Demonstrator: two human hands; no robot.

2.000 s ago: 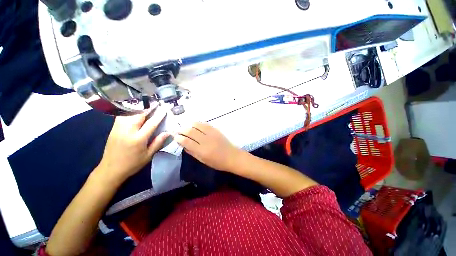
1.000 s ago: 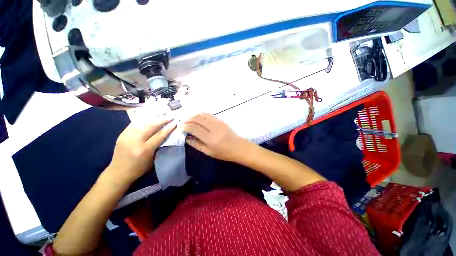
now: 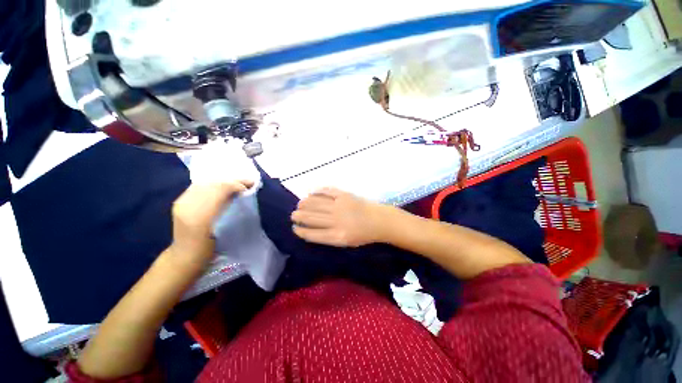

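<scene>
A navy cut panel [image 3: 101,217] lies on the white machine bed, left of and under the head of the sewing machine [image 3: 299,52]. A pale grey-white piece [image 3: 250,236] runs from the presser foot [image 3: 238,135] down toward my lap. My left hand [image 3: 202,217] pinches this pale piece below the foot, its edge lifted. My right hand [image 3: 333,217] lies on dark navy cloth [image 3: 277,217] to the right of the pale piece, fingers curled; the fingertips' grip on the cloth is hard to tell. The needle point is not distinguishable.
Thread snips [image 3: 430,140] lie on the bed, by a knotted brown-red cord [image 3: 462,157]. A red-orange crate [image 3: 591,232] with navy pieces stands right of the table; another crate [image 3: 602,310] is lower right. A crumpled white scrap [image 3: 417,299] is near my lap.
My left hand has moved down and left from the foot, and the pale piece is now lifted and turned. My right hand has moved right, away from the left, exposing navy cloth between them.
</scene>
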